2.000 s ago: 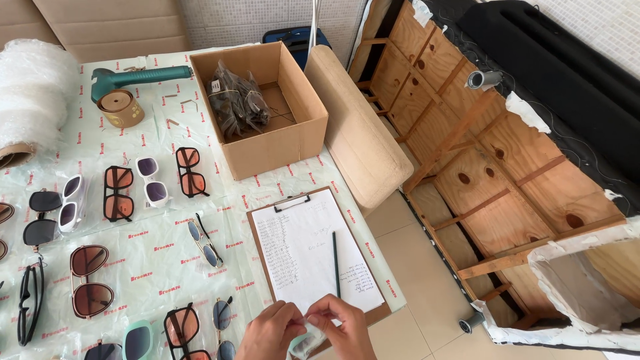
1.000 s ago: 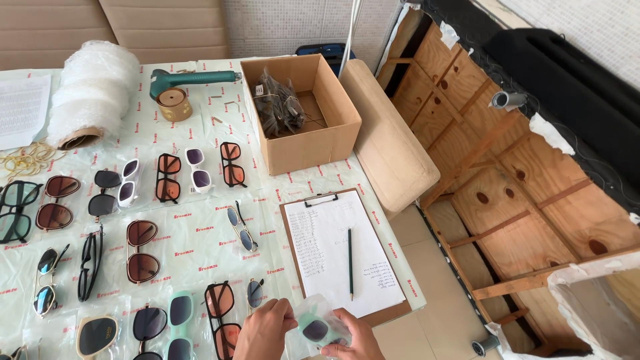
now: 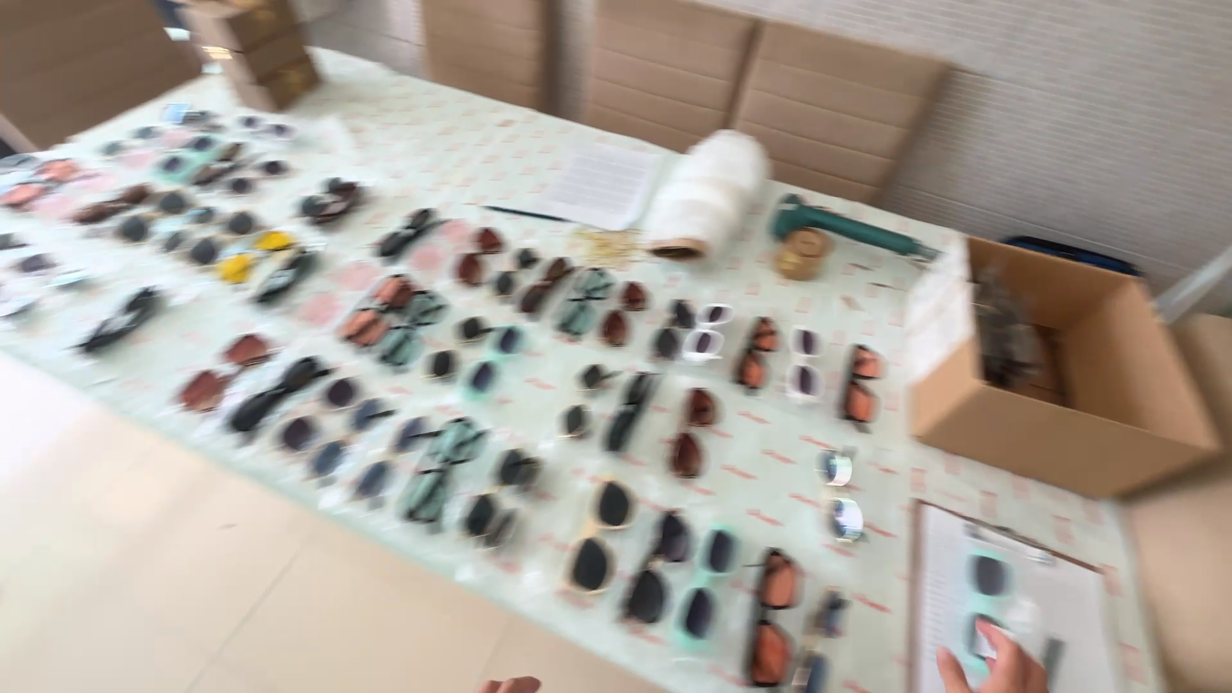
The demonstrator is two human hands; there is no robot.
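My right hand is at the lower right, its fingertips on the lower lens of a pair of mint-framed sunglasses over the clipboard. A clear plastic wrap seems to surround this pair. Only some fingertips of my left hand show at the bottom edge, and nothing is visible in them. Between the hands, near the table edge, lie black-framed sunglasses with orange lenses and another mint-framed pair. The view is blurred by motion.
Many sunglasses in rows cover the table. An open cardboard box with dark items stands at the right. Behind are a green tape dispenser, a tape roll, a bubble wrap roll, printed paper and stacked boxes. Chairs line the far side.
The view has swung far to the left. My hands, together at the sunglasses a second ago, are now apart; the mint-framed pair has moved over the clipboard with my right hand.
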